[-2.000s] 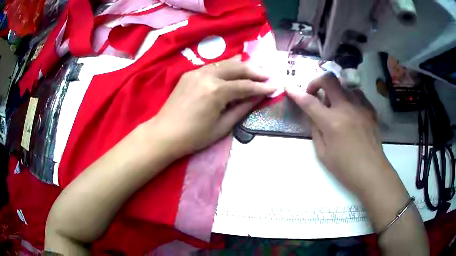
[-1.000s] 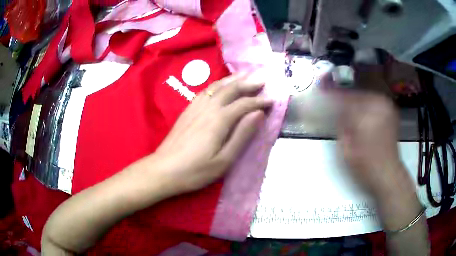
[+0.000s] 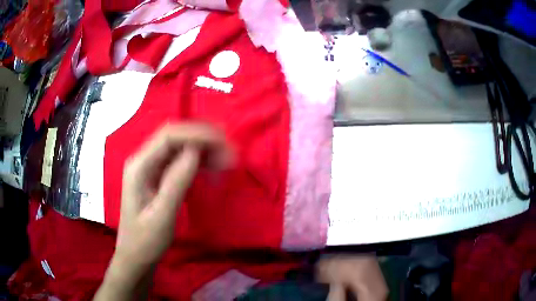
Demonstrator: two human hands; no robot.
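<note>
The red garment panel [image 3: 247, 117] lies on the table with its white round logo and lettering facing up. The pink-backed facing strip [image 3: 308, 159] lies along its right edge, running from the needle area [image 3: 330, 50] to the front table edge. My left hand [image 3: 170, 170] is blurred over the panel's lower left part, fingers curled; whether it touches or pinches cloth cannot be told. My right hand [image 3: 352, 276] is low at the front table edge, blurred and cut off by the picture's edge; what it holds cannot be seen.
Loose red and pink strips [image 3: 97, 41] lie at upper left. Clear packaging [image 3: 67, 159] is at the left table edge. A blue pen [image 3: 387, 62] lies on the machine bed. A small dark box [image 3: 461, 53] and black scissors [image 3: 520, 150] are at right. Red cloth [image 3: 70, 253] lies at lower left.
Both hands have left the needle area. My left hand moved down and left, my right hand down to the front edge. The strip now lies straighter, and the pen is uncovered. The view has shifted.
</note>
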